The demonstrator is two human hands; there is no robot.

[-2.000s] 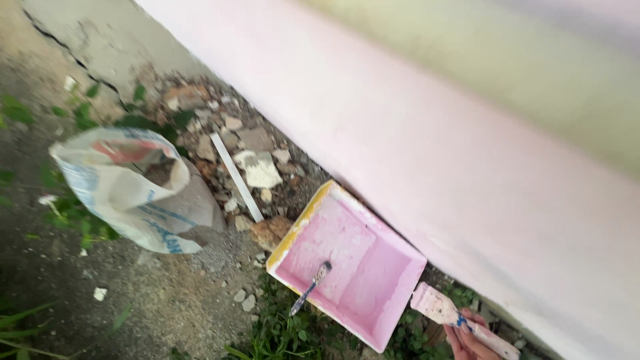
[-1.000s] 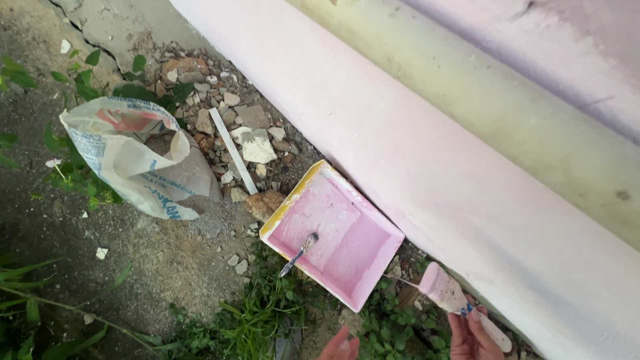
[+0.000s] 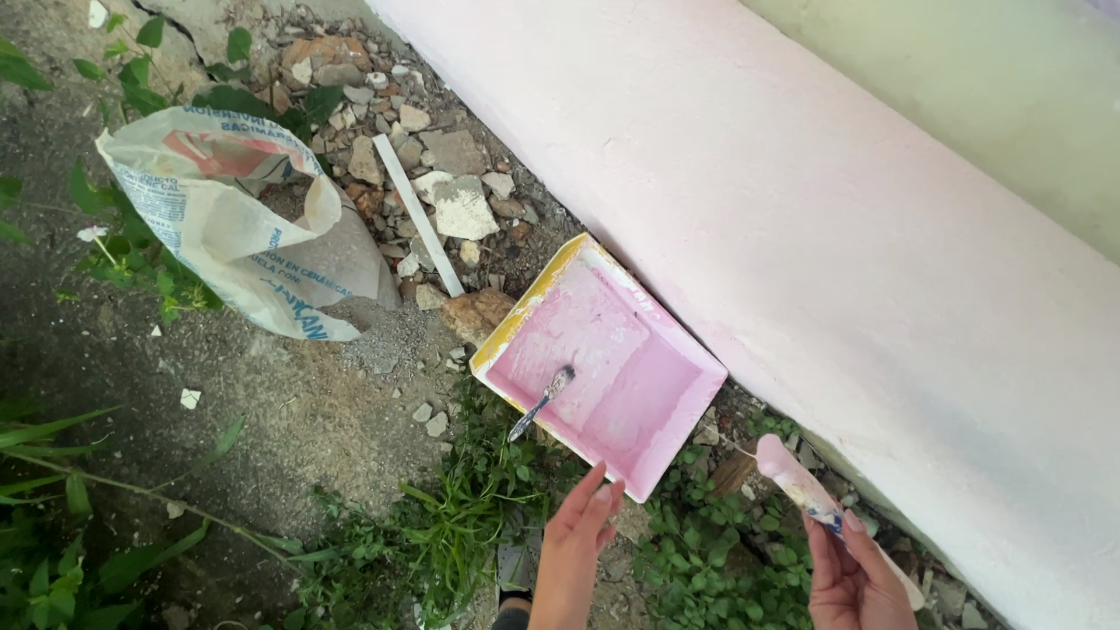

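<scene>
In the head view a paint tray point(image 3: 604, 367) with pink paint rests on the ground against a pale pink wall. A small paintbrush point(image 3: 544, 402) lies across its lower left rim, bristles inside. My left hand point(image 3: 584, 534) holds nothing, its fingertips at the tray's lower rim; whether they touch it I cannot tell. At the lower right, my right hand point(image 3: 849, 569) grips a wider paintbrush point(image 3: 798, 486) by the handle, its bristles coated in pink and pointing up and left, just right of the tray.
An open plastic sack point(image 3: 254, 236) with grey material in it stands on the left. Broken rubble point(image 3: 464, 208) and a white strip point(image 3: 418, 214) lie between sack and wall point(image 3: 752, 201). Green plants point(image 3: 717, 551) grow below the tray. Part of a shoe point(image 3: 518, 560) shows at the bottom.
My left hand, out of view two seconds ago and at the bottom edge one second ago, has come up to the tray's lower rim. My right hand still holds the wider brush.
</scene>
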